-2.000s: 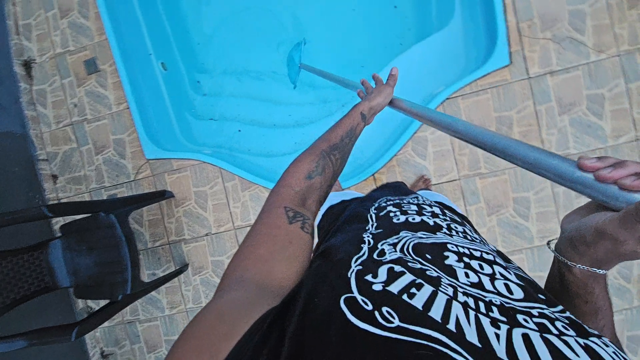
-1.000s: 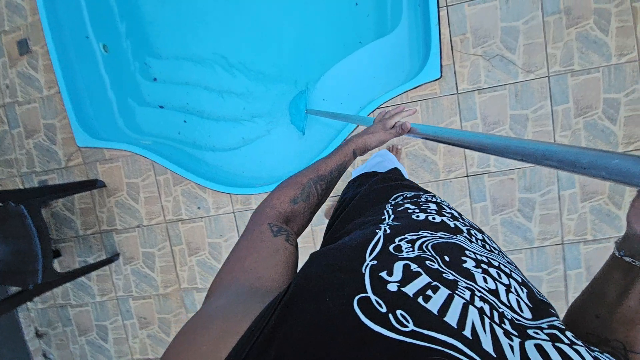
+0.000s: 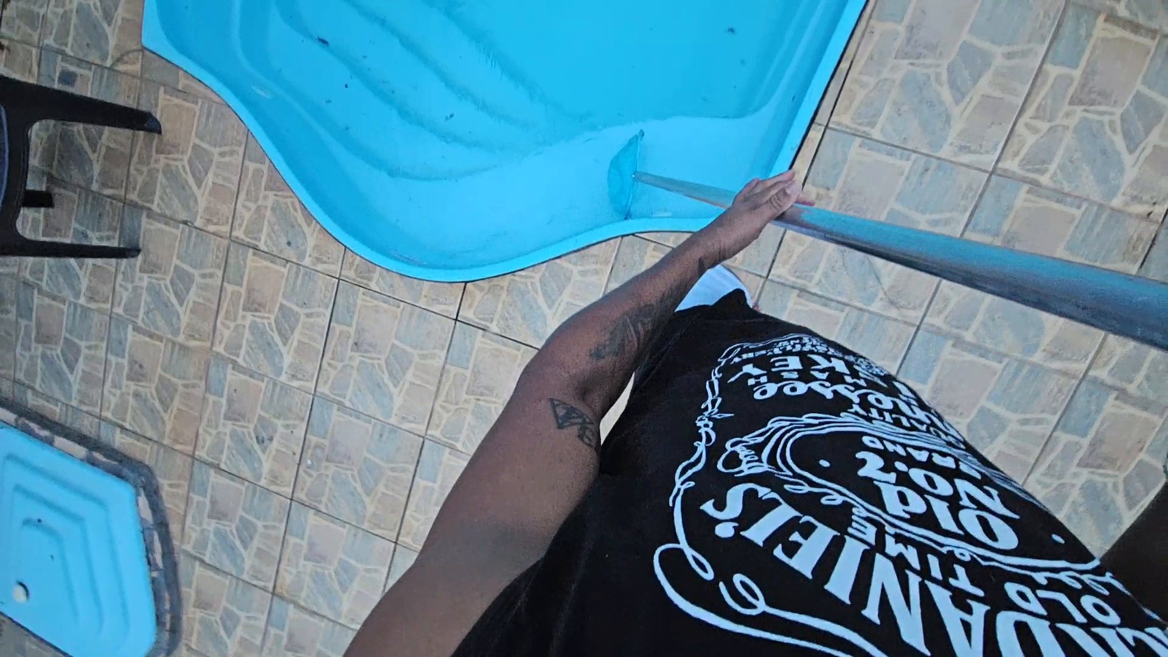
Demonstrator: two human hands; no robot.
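A long metal pole [image 3: 967, 260] runs from the right edge of the head view to a blue skimmer net [image 3: 624, 175] over the shallow, rounded end of a light-blue pool [image 3: 511, 260]. My left hand [image 3: 765, 205] lies on the pole near the pool's corner, the thumb side up; its grip underneath is partly hidden. From there the pole rises toward the camera and leaves the frame. My right hand is outside the view; only a dark part of that arm shows at the lower right.
Stone-patterned tiles [image 3: 383, 365] surround the pool. A dark plastic chair [image 3: 73, 114] stands at the left edge. At the lower left is a smaller light-blue basin [image 3: 82, 547] with a dark stone border. The pool's raised rim lies just beyond my body.
The net has moved from farther out in the pool to its near edge. My right hand, on the pole two seconds ago, has left the frame. The view has shifted, bringing in the small basin.
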